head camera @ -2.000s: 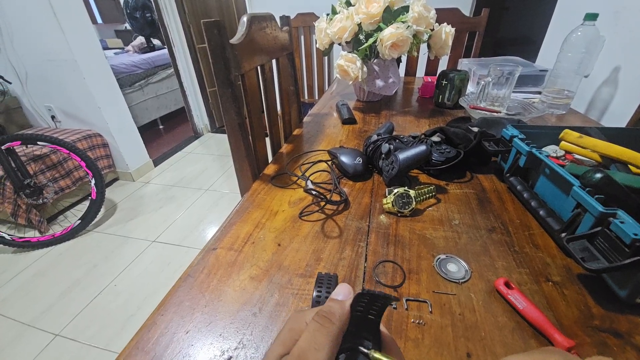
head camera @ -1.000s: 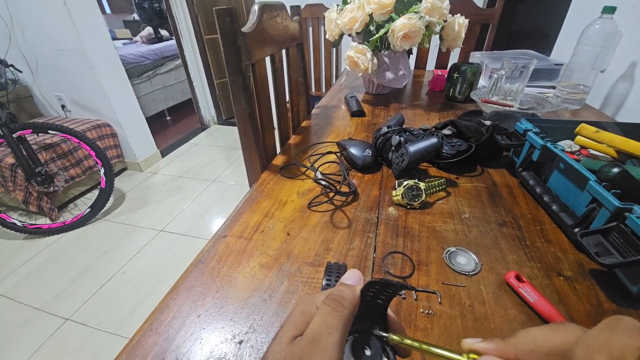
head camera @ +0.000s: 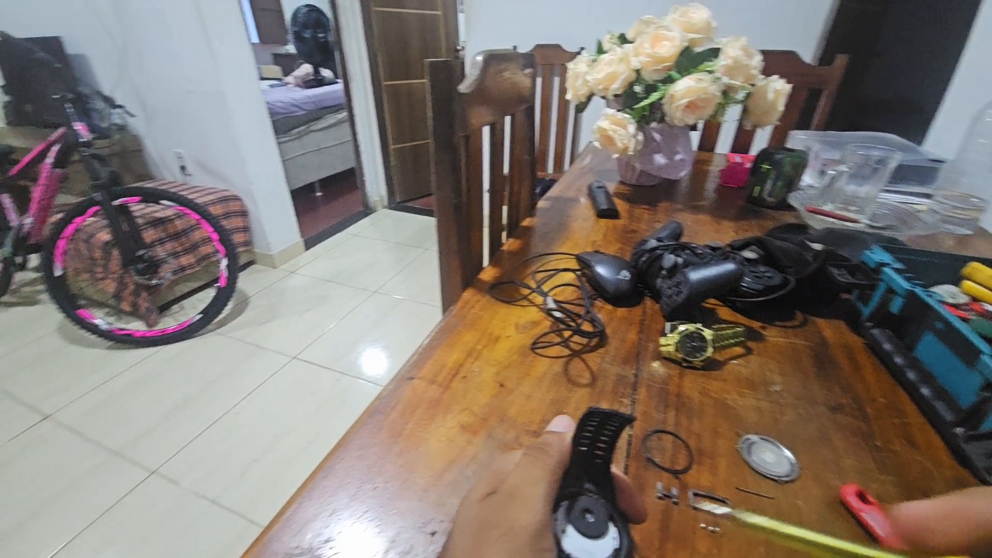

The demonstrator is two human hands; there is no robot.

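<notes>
My left hand (head camera: 508,496) holds a black-strapped wristwatch (head camera: 593,519), its round case open at the back, at the bottom centre. At the bottom right edge, my right hand (head camera: 942,519) is partly in view beside a red handle (head camera: 868,511) on the table. A yellow, blurred thin tool (head camera: 806,533) reaches from near that hand toward a metal buckle frame (head camera: 709,502). Around it lie a black ring gasket (head camera: 667,452), a round metal case back (head camera: 768,457), a thin pin (head camera: 753,493) and tiny screws (head camera: 709,528). A gold-coloured wristwatch (head camera: 697,343) lies further back.
A computer mouse (head camera: 608,277) with tangled cable and black game controllers (head camera: 690,275) lie mid-table. A teal and black toolbox (head camera: 922,341) stands at the right. Behind are a flower vase (head camera: 655,155), a glass mug (head camera: 868,182) and a wooden chair (head camera: 496,101).
The yellow tool has moved away from the watch to the right, over the small parts, along with my right hand. The view has shifted.
</notes>
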